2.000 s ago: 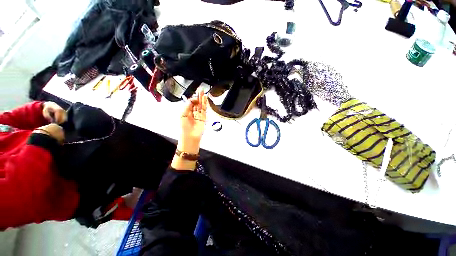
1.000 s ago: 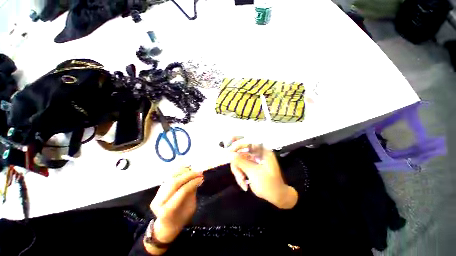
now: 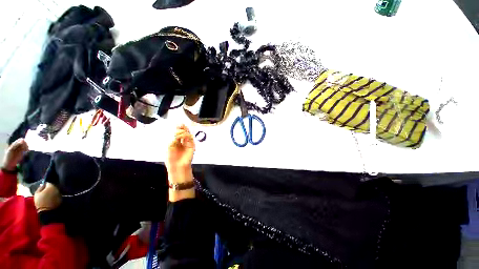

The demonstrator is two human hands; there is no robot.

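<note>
My left hand (image 3: 181, 149), with a bracelet at the wrist, is raised over the front edge of the white table (image 3: 310, 157). Its fingers are curled upward; whether it pinches a needle or thread is too small to tell. My right hand is not in view. The dark garment (image 3: 310, 199) lies spread below the table edge. The braid trim (image 3: 252, 223) with white flecks runs diagonally along it, to the right of my left forearm.
Blue-handled scissors (image 3: 248, 131), a small ring (image 3: 200, 136), a phone (image 3: 214, 102), a black bag (image 3: 157, 63), tangled black trim (image 3: 262, 79) and a yellow-and-black striped packet (image 3: 367, 107) lie on the table. A person in red sleeves (image 3: 55, 244) handles dark cloth at left.
The view has swung back left since one second ago. My right hand has left the picture. The trimmed garment and the person in red are in view again.
</note>
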